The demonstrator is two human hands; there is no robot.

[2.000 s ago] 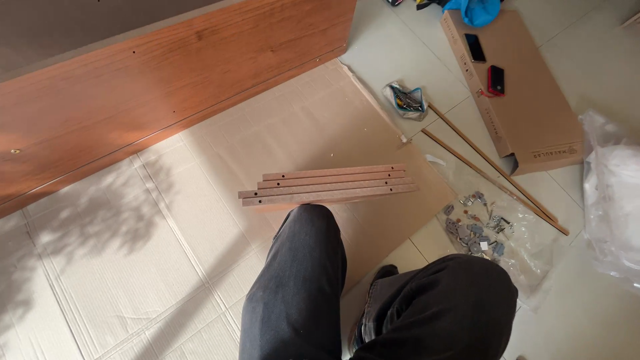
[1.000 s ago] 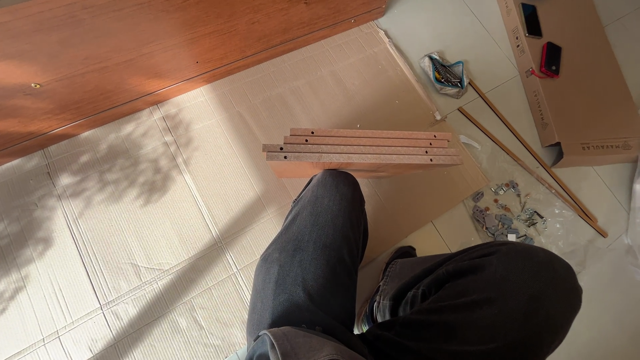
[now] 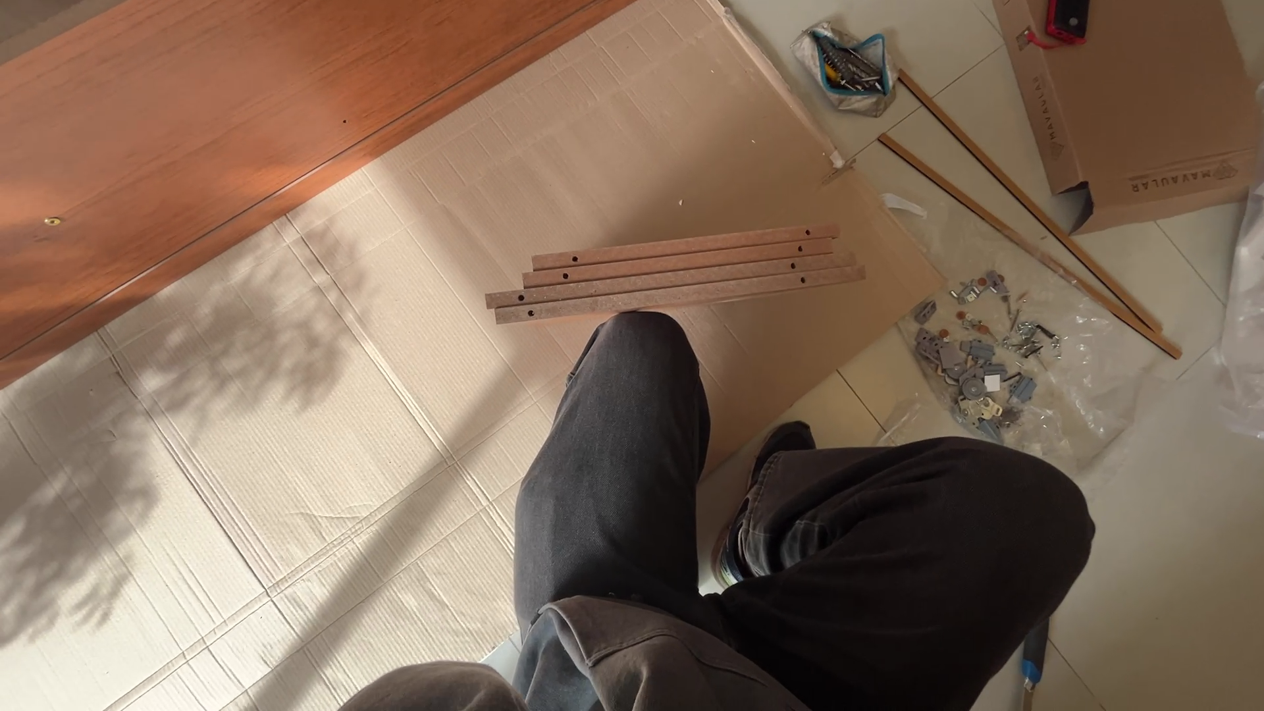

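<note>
Neither my left hand nor my right hand shows in the head view. Several flat wooden boards (image 3: 681, 270) stand on edge side by side just beyond my knee, their narrow edges up, with small dark drilled holes near both ends. They are slightly staggered, and the nearest one is at or very close to the knee. Beneath them lies a flattened cardboard sheet (image 3: 355, 395). On the right, grey fittings and screws (image 3: 973, 365) are spread on a clear plastic bag (image 3: 1096, 395).
A large reddish-brown wooden panel (image 3: 227, 128) spans the upper left. Two thin wooden strips (image 3: 1027, 188), an open pouch of bits (image 3: 849, 74) and a cardboard box (image 3: 1145, 109) with a red device (image 3: 1066, 18) lie at right. A blue-and-black tool handle (image 3: 1033, 657) shows lower right.
The view has shifted, so the black phone on the box has left the frame and more of my clothing shows. The boards have stayed by my knee.
</note>
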